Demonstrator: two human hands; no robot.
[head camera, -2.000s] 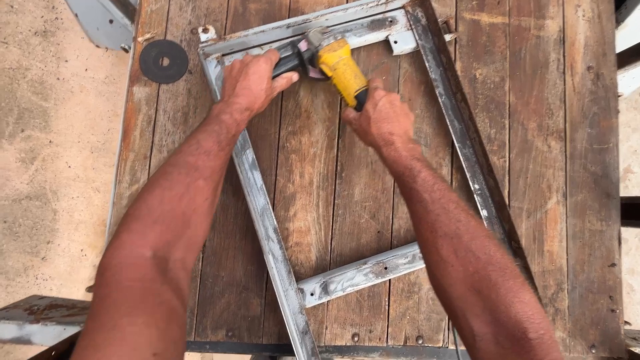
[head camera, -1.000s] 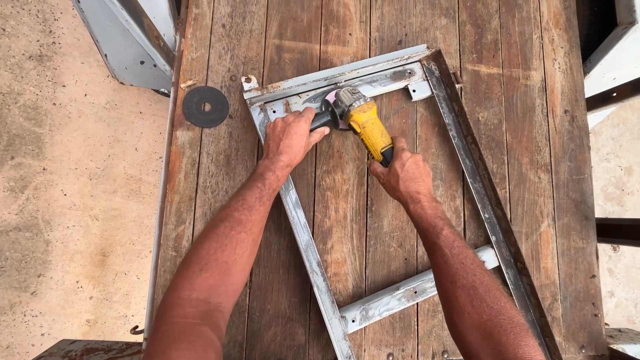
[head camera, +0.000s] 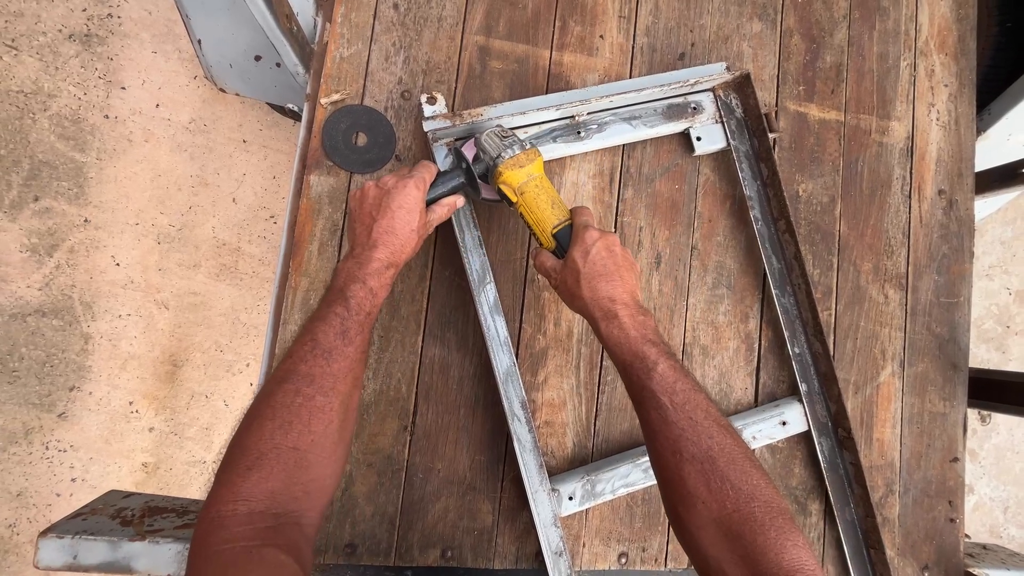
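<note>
My right hand (head camera: 596, 268) grips the rear of a yellow angle grinder (head camera: 534, 196). Around the grinder's black side handle (head camera: 450, 182) my left hand (head camera: 394, 214) is closed. The grinder's head and pinkish disc sit at the upper left corner of a metal frame (head camera: 496, 312), partly hidden by the handle's guard; whether the disc touches the metal I cannot tell. The frame, with worn grey-white paint and bare patches, lies on a wooden plank table (head camera: 656, 320). A crossbar (head camera: 608, 478) joins its sides lower down, partly behind my right forearm.
A black abrasive disc (head camera: 359, 139) with a centre hole lies left of the frame's corner. A small tab (head camera: 709, 138) sticks out inside the frame's upper right corner. Grey painted metal parts stand past the table at the upper left (head camera: 248, 56) and lower left (head camera: 120, 532).
Both hands have moved the grinder left along the frame's top bar to its upper left corner. The view has shifted, so the table sits further right.
</note>
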